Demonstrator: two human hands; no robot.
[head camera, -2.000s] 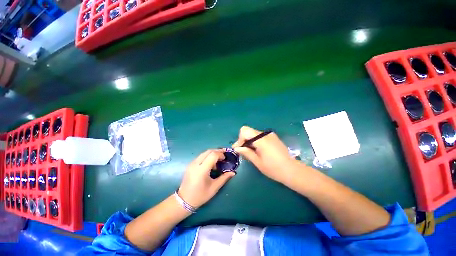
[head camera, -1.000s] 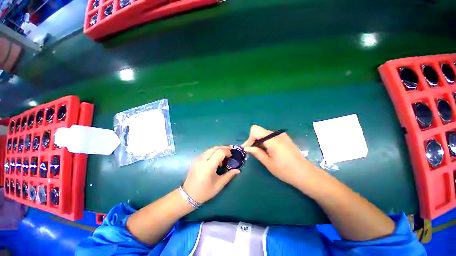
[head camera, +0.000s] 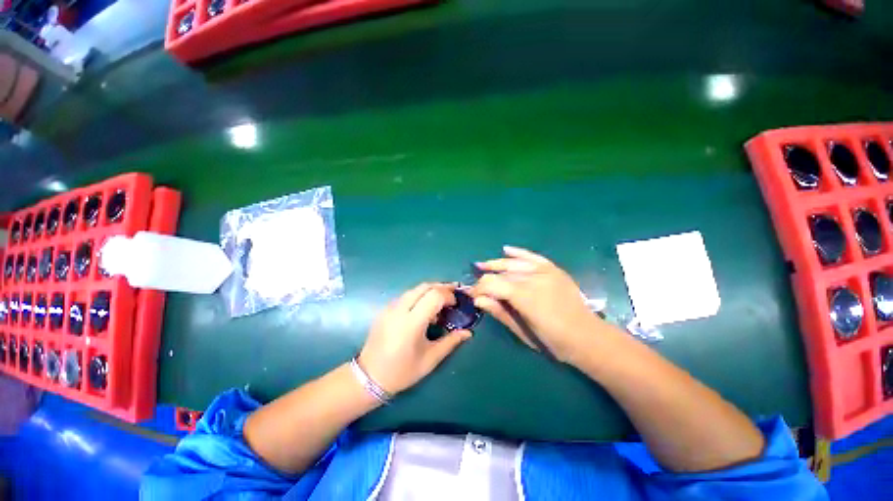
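My left hand (head camera: 409, 333) holds a round, black, glossy watch head (head camera: 460, 311) between thumb and fingers, a little in front of my body. My right hand (head camera: 529, 298) is at the upper right edge of the watch head, its fingertips touching or very near the rim. A short dark end of the thin black tool (head camera: 478, 267) shows at my right fingers; the rest is hidden by the hand.
Red foam trays of round units lie left (head camera: 142, 294), right (head camera: 798, 284) and far left (head camera: 245, 34). A white bottle (head camera: 171, 262) lies by the left tray. A clear bag (head camera: 284, 252) and a white square (head camera: 671, 278) flank my hands, with clear scraps (head camera: 643, 330) beside the square.
The black tool stuck out to the upper right of my right hand before; now only a short dark end shows at the fingers. The right fingers have turned and lie flatter.
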